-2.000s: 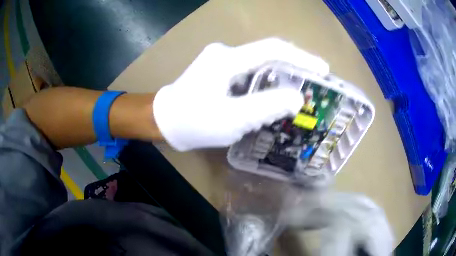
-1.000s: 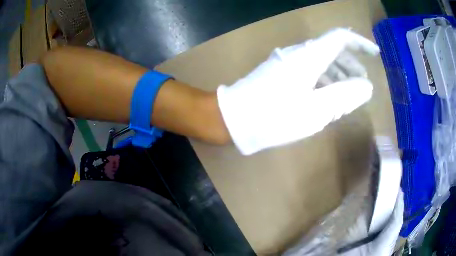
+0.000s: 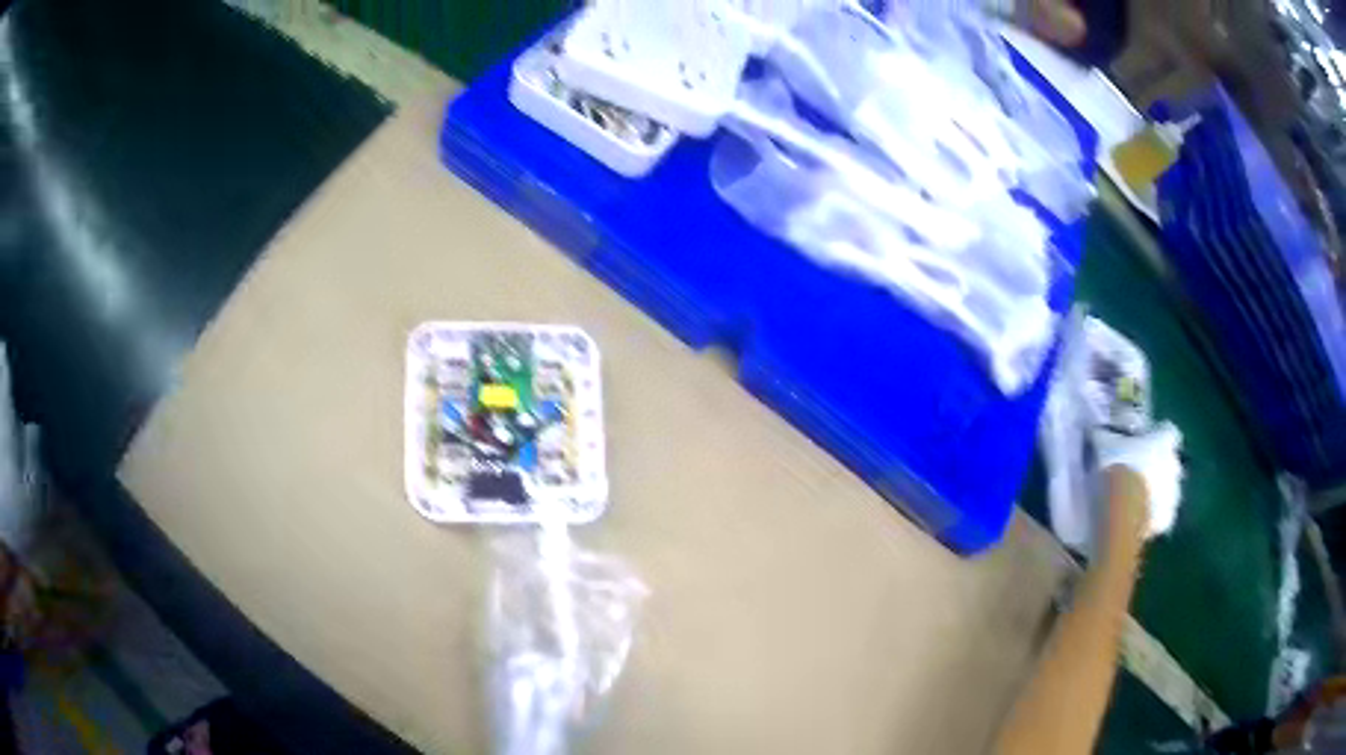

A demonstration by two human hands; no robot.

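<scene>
An open white power strip housing (image 3: 418,428) lies on the tan board (image 3: 340,605). Its green circuit board and yellow transformer face up, and a clear plastic bag (image 3: 554,634) runs down from its lower edge. My right hand (image 3: 1154,475), in a white glove, is small and blurred at the far right. It touches or nearly touches the lower end of another open housing (image 3: 1119,376) on the green belt (image 3: 1218,590). Its fingers cannot be made out. My left hand is out of the picture.
A blue corrugated stack (image 3: 886,443) beyond the board bears white housings (image 3: 591,126) and crinkled plastic bags (image 3: 901,192). More blue trays (image 3: 1255,266) stand at the far right. Part of another person's hand (image 3: 1055,21) shows at the top.
The view has swung right. My left hand has left the picture. My right hand has moved from the board's edge to the green belt. An open housing now shows on the board.
</scene>
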